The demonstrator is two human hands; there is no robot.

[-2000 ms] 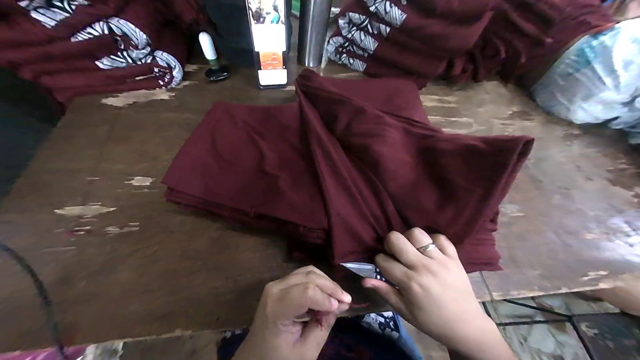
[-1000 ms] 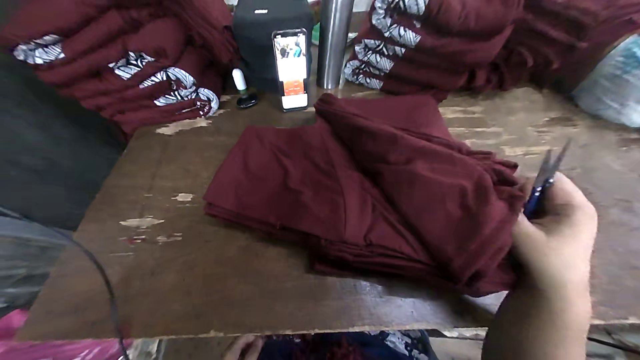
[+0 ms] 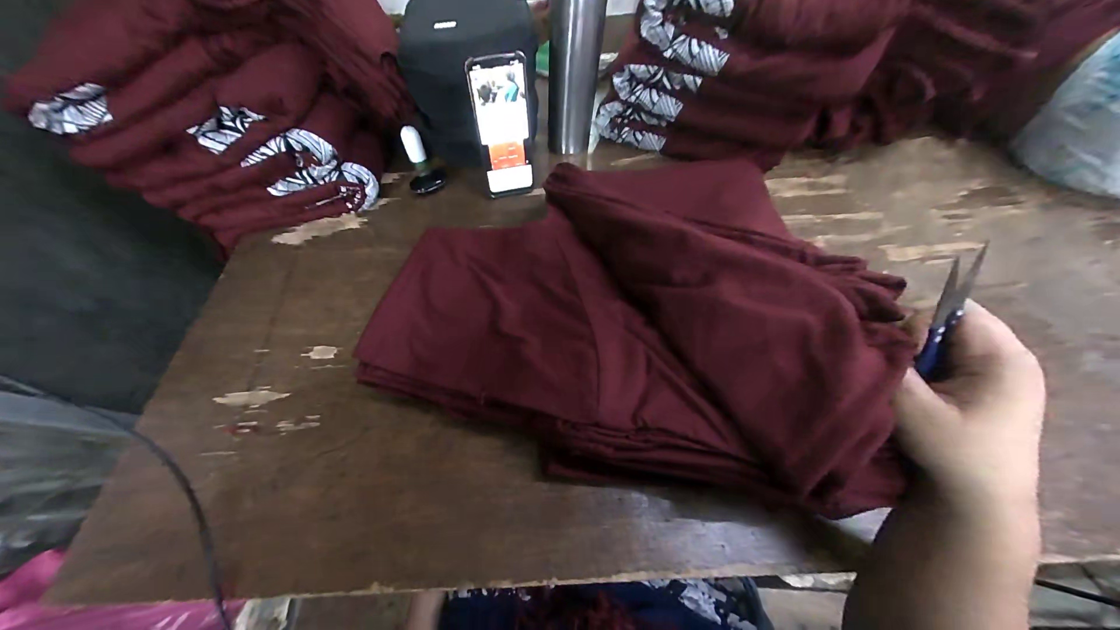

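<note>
A pile of folded maroon cloth pieces [image 3: 560, 332] lies on the worn wooden table [image 3: 332, 507]. My right hand [image 3: 971, 411] is at the pile's right end, closed around small thread snips [image 3: 949, 306] with a dark blue handle, their two blades apart and pointing up. Its thumb and palm also press against the bunched right edge of the cloth; the fingertips are hidden. Of my left hand, only what seems to be a bit of the wrist or forearm shows below the table's front edge, so what it does is hidden.
Stacks of maroon garments with white print stand at the back left [image 3: 289, 131] and back right [image 3: 770, 79]. Between them are a propped phone [image 3: 501, 122], a metal cylinder [image 3: 576, 79], a black case [image 3: 455, 52] and a small white-and-black item [image 3: 418, 162]. A plastic bag [image 3: 1076, 122] sits far right.
Two seconds ago both hands were at the cloth's front edge. My right hand has moved to the pile's right end, where the snips now show; my left has dropped below the table edge.
</note>
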